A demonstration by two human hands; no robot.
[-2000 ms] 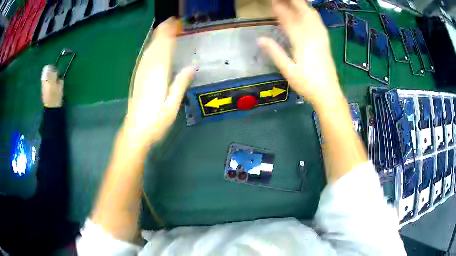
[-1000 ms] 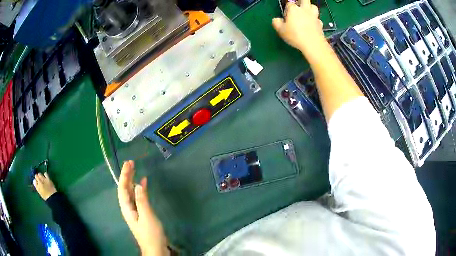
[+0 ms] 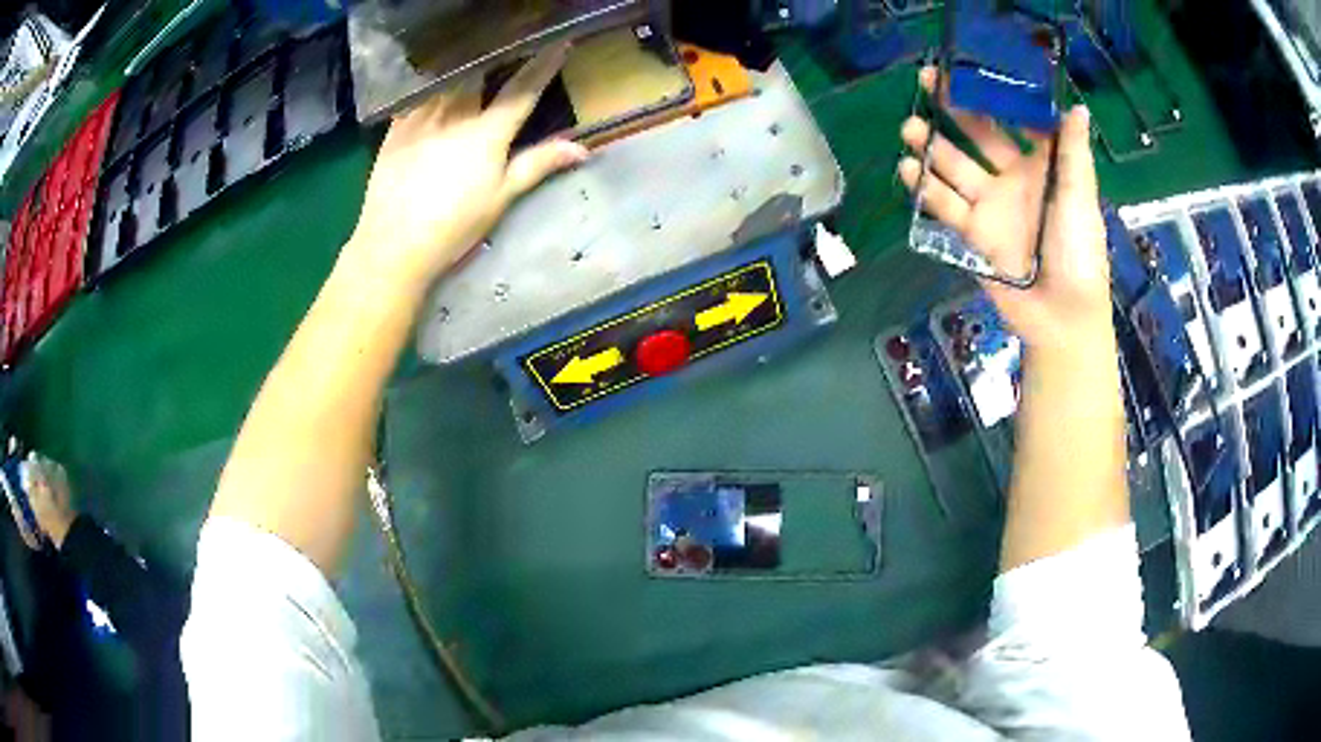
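My right hand (image 3: pixel 1065 218) holds up a phone frame (image 3: pixel 1000 84) with a blue end, right of the press; its thin dark outline lies across my palm and fingers. My left hand (image 3: pixel 442 181) reaches over the left of the sliding base plate (image 3: pixel 638 218), its fingers at the nest (image 3: pixel 717 84) under the press head (image 3: pixel 478 36). A phone part with a tan area (image 3: pixel 630 76) lies in the nest. My left fingers overlap its dark left end; whether they grip it I cannot tell. A lone phone frame (image 3: pixel 765 525) lies flat in front of the press.
A red button (image 3: pixel 662 351) sits between yellow arrows on the press front. Paired phone frames (image 3: pixel 942 384) and a white blister tray (image 3: pixel 1210 573) are at right, black trays (image 3: pixel 217 152) and a red tray (image 3: pixel 58 225) upper left. Another person's hand (image 3: pixel 51 500) is far left. A yellowish cable (image 3: pixel 420 616) curves at left.
My right hand has lifted a phone frame from the upper right and brought it nearer. My left hand has moved up from the lower left to the nest. The camera view has turned.
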